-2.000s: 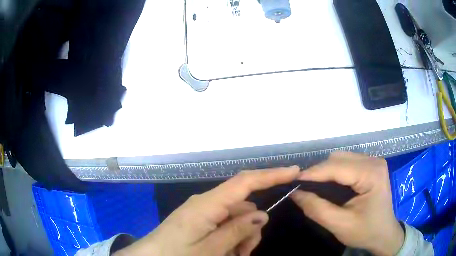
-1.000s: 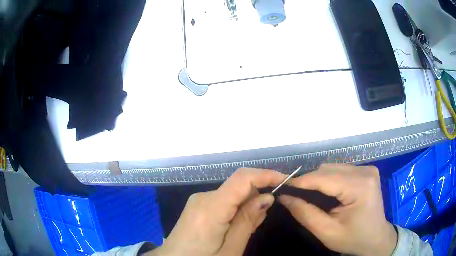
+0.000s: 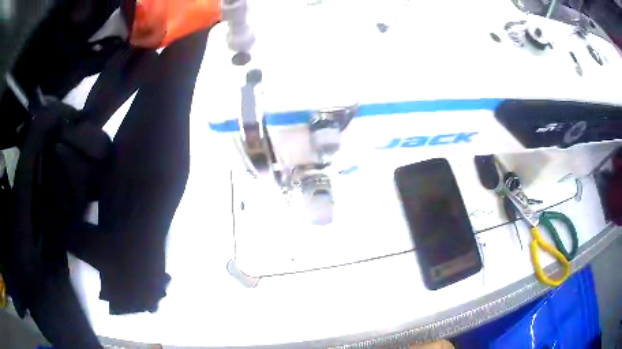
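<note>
The white sewing machine [image 3: 423, 75], with a blue stripe and "JACK" lettering, stands across the table. Its blurred needle area has a grey-blue attachment [image 3: 320, 206] at the bottom. Black cut pieces [image 3: 153, 157] lie in a heap on the left of the table. A sliver of skin at the bottom edge looks like my right hand [image 3: 431, 345]. It is cut off, and its fingers and anything in them are hidden. My left hand is out of the picture. The thin metal tool is not visible.
A black smartphone [image 3: 440, 225] lies right of the needle area. Scissors [image 3: 545, 245] with green and yellow loops lie right of it. The ruler [image 3: 382, 337] follows the front edge. A blue crate [image 3: 552, 320] is below right. An orange cloth [image 3: 174, 20] is behind, at top left.
The view has tilted up, so the machine head now shows and the table things sit lower. Both hands and the thin tool have dropped out of view, except for a sliver of one hand.
</note>
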